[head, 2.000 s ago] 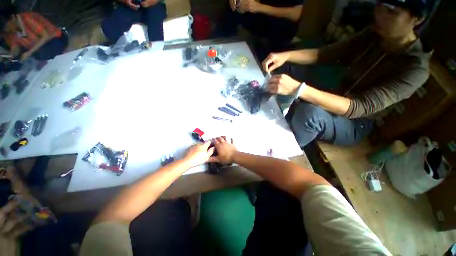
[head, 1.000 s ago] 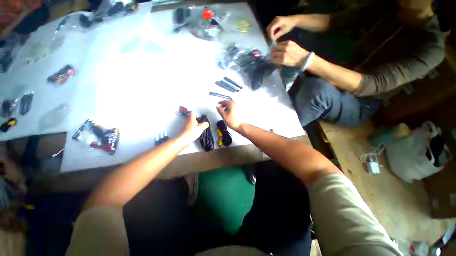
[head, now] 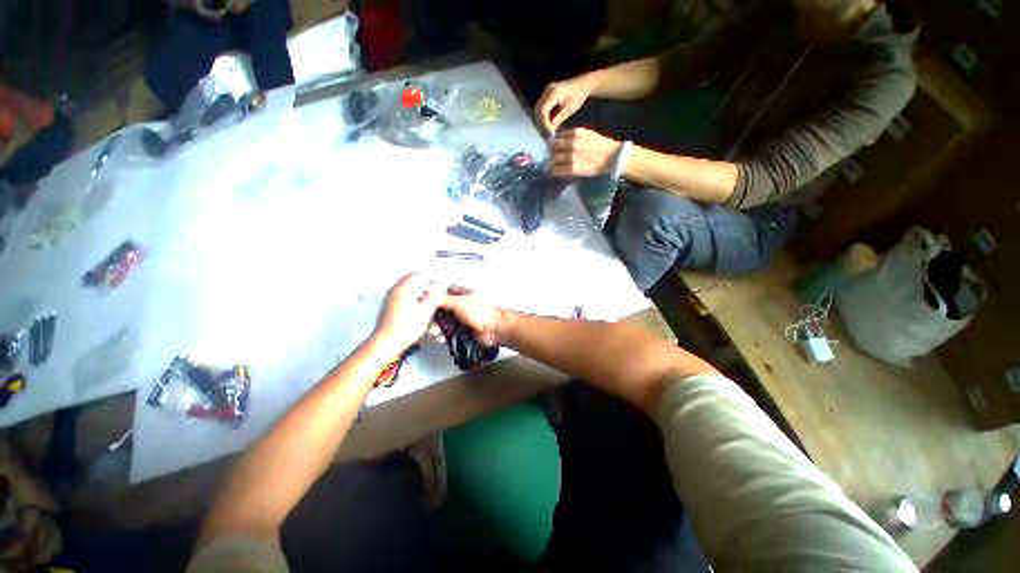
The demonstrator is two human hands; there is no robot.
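Note:
My left hand (head: 409, 309) and my right hand (head: 474, 313) meet at the near edge of the white table (head: 280, 269). A black cable bundle (head: 468, 345) is at my right hand, partly under its fingers. The fingertips of both hands come together just above it; whatever small thing they pinch is hidden or too blurred to tell. A second cable piece with yellow and red parts (head: 392, 369) shows beside my left wrist, partly covered by the forearm.
Black rods (head: 473, 232) lie beyond my hands. A bagged cable set (head: 204, 390) lies left, bagged black parts (head: 506, 182) farther right. A person's hands (head: 584, 153) work at the right edge. A pale bag (head: 908, 297) and bottles (head: 940, 510) are on the low wooden surface.
My hands were apart a second ago, the right near the rods and the left on a cable bundle; now they meet over the near edge. The camera view has also shifted.

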